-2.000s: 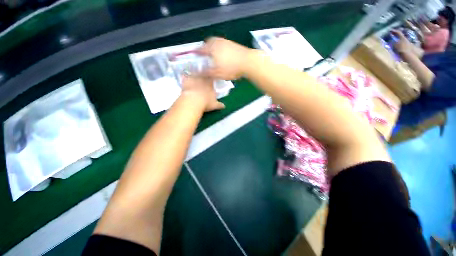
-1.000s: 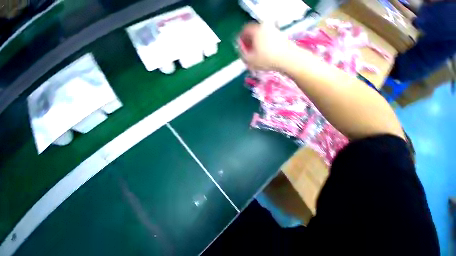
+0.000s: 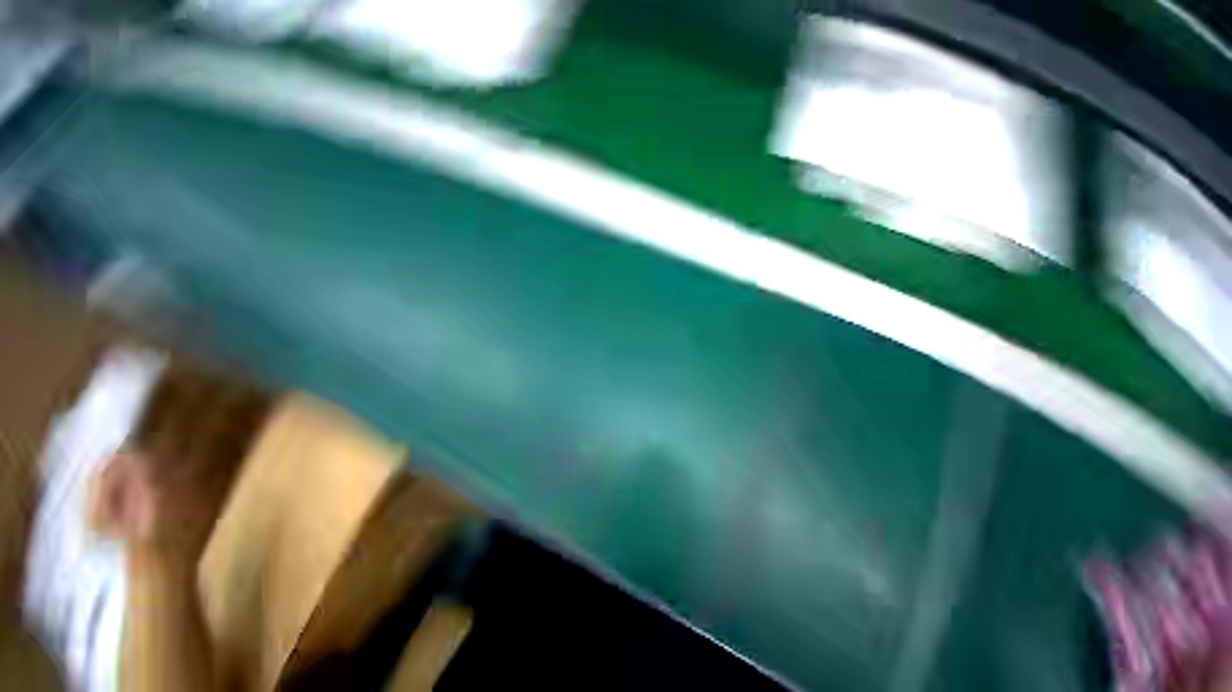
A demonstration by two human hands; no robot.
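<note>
The view is strongly blurred. My left hand (image 3: pixel 126 503) is low at the far left, over an open cardboard carton (image 3: pixel 304 493), against a white wrapped bundle (image 3: pixel 74 541); its fingers are too blurred to tell whether it grips. Pink bagged parts (image 3: pixel 1148 602) show at the lower right corner. A skin-toned patch at that corner may be my right hand (image 3: pixel 1209 665), cut off by the edge; its fingers cannot be made out.
White blister trays (image 3: pixel 926 135) stand on the green conveyor belt (image 3: pixel 662 115), with another at the right edge and white shapes at the upper left. A white rail (image 3: pixel 757 257) separates the belt from the green bench top (image 3: pixel 541 352).
The view has swung left, bringing the carton and my left hand in at the left. The pink pile has shifted to the lower right corner, and my right arm has mostly left the picture.
</note>
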